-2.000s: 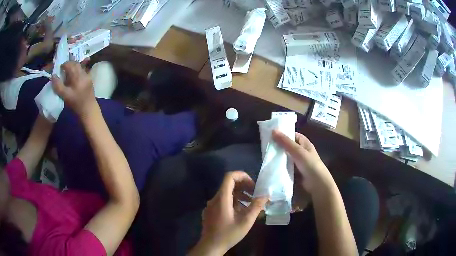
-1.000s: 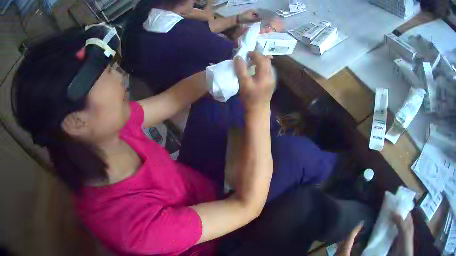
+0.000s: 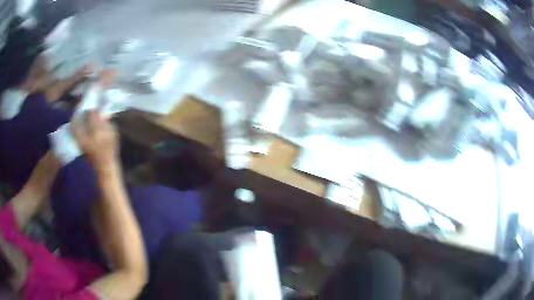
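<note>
The picture is strongly blurred. A long white piece (image 3: 257,266), a wrapped product or a carton, is over my lap at the bottom edge and partly cut off. A small skin-toned patch at its lower left may be my left hand (image 3: 225,289); its grip cannot be made out. My right hand does not show. On the table edge lie a narrow printed carton (image 3: 237,146) and a white wrapped product (image 3: 274,107).
Blurred cartons (image 3: 430,108) are heaped on the white-covered table (image 3: 468,176). Flat cartons (image 3: 410,211) lie at its near edge. A person in pink (image 3: 50,258) sits at left holding something white. A round white spot (image 3: 244,195) is below the table edge.
The view has swung back right from the neighbouring person to the table and is more blurred. My hands and the white piece are now mostly cut off at the bottom.
</note>
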